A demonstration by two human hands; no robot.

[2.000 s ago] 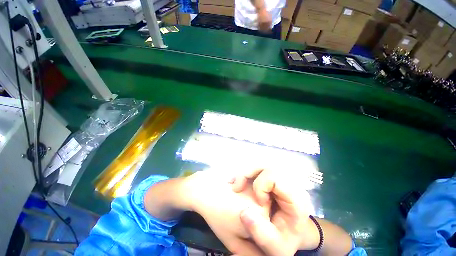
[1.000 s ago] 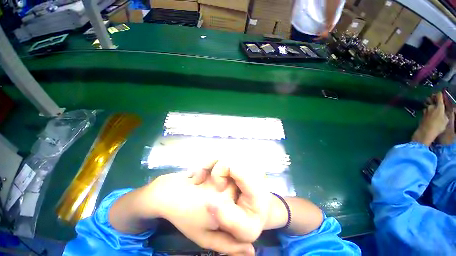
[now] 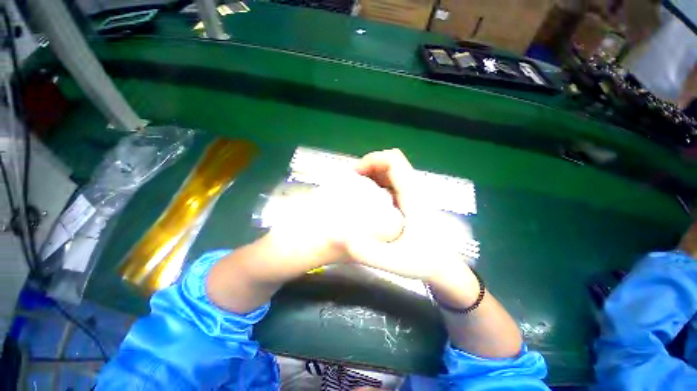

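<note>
My left hand (image 3: 321, 218) and my right hand (image 3: 409, 240) are pressed together at mid-picture, over the white sheets. Both are bare and washed out by glare. The fingers are curled into each other, and what is inside them cannot be seen. The adhesive piece sheets (image 3: 456, 194) glare white behind and beside the hands, partly covered by them. A small bit of yellow shows below my left wrist. Thin clear liner scraps (image 3: 390, 327) lie near the bench edge.
Spare amber strips (image 3: 191, 206) and a crumpled clear plastic bag (image 3: 122, 179) lie at left. A black parts tray (image 3: 489, 67) and dark parts pile (image 3: 630, 95) lie at the far right. A neighbour's blue sleeve (image 3: 649, 321) is at the right edge.
The view has shifted. My joined hands have moved forward from the near side onto the sheets, uncovering the scraps by the bench edge. The neighbour's hands have mostly left the picture.
</note>
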